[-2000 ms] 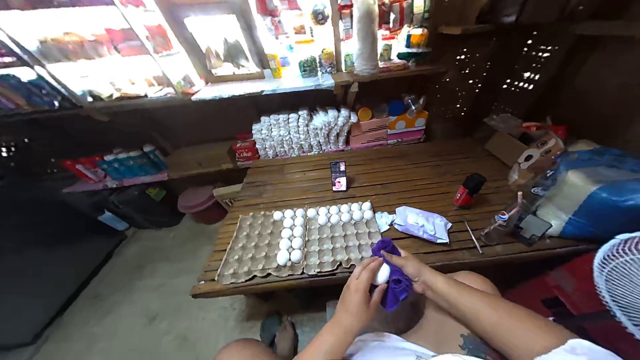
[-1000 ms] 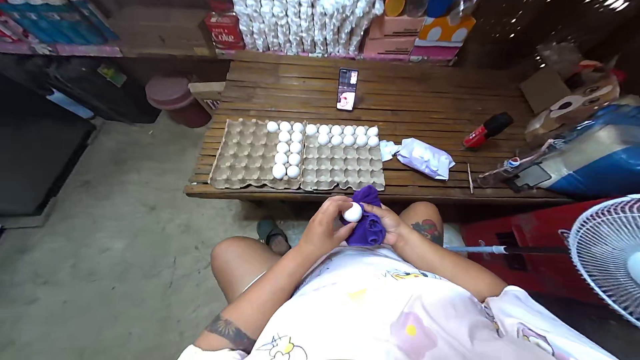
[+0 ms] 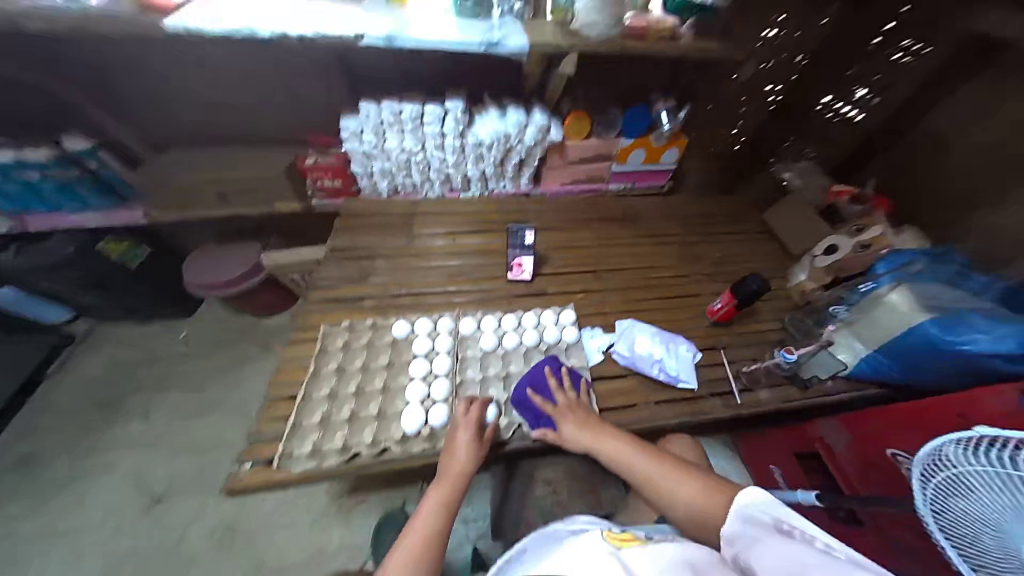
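Two cardboard egg trays lie side by side at the table's front edge. The left tray (image 3: 352, 392) has white eggs in its right-hand columns; the right tray (image 3: 478, 370) has white eggs along its far rows. My left hand (image 3: 472, 432) is at the near left corner of the right tray, its fingers around a white egg (image 3: 492, 413). My right hand (image 3: 572, 416) lies spread on a purple cloth (image 3: 528, 392) over the right part of that tray. Right of the cloth is a white and lilac plastic pack (image 3: 656, 354).
A phone (image 3: 521, 253) lies on the slatted wooden table (image 3: 432, 256). A red and black bottle (image 3: 738, 298), a thin stick (image 3: 730, 376) and a blue and clear plastic bag (image 3: 936, 328) are at the right. A white fan (image 3: 976, 496) stands at the lower right.
Both hands have moved from near my lap forward to the right tray. The purple cloth, earlier bunched around an egg in my hands, now lies under my right hand on the tray.
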